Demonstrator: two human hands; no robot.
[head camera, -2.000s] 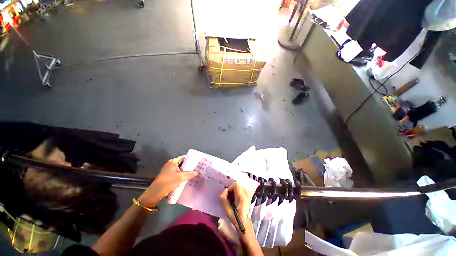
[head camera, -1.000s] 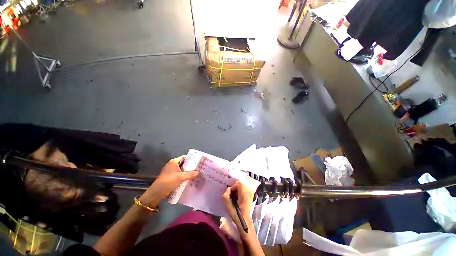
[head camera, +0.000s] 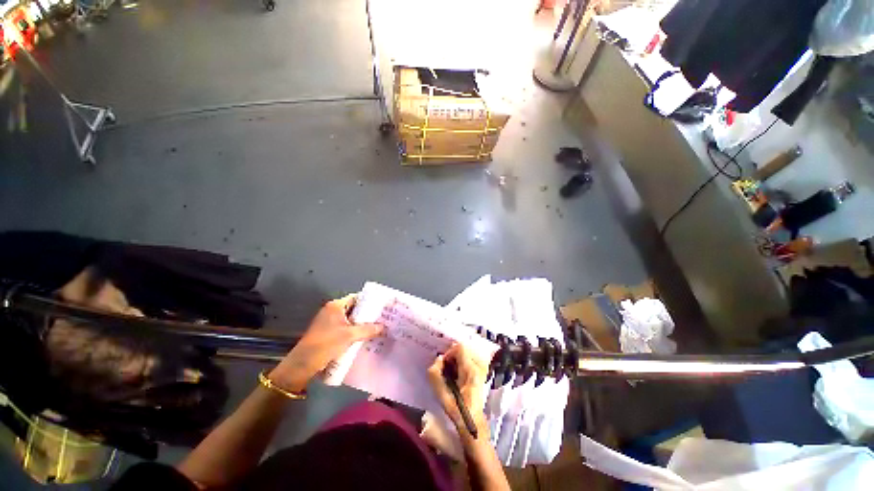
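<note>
My left hand (head camera: 333, 338) holds the left edge of a pale pink-white record sheet (head camera: 401, 357), thumb on top. The sheet bears rows of small marks and lies above the rack rail. My right hand (head camera: 462, 376) grips a dark pen (head camera: 460, 405), its tip end hidden by my fingers, and rests on the sheet's right part. Just right of the sheet, white garments (head camera: 525, 422) hang close together on black hangers (head camera: 537, 359) from the shiny garment rack rail (head camera: 685, 364).
Dark garments (head camera: 163, 283) hang at the left. A strapped carton (head camera: 446, 129) stands ahead on the floor, with dark shoes (head camera: 575, 173) to its right. A cluttered table (head camera: 671, 182) runs along the right. White fabric (head camera: 767, 465) lies at lower right.
My right hand with the pen has shifted slightly right and up on the sheet. My left hand still holds the sheet in nearly the same place.
</note>
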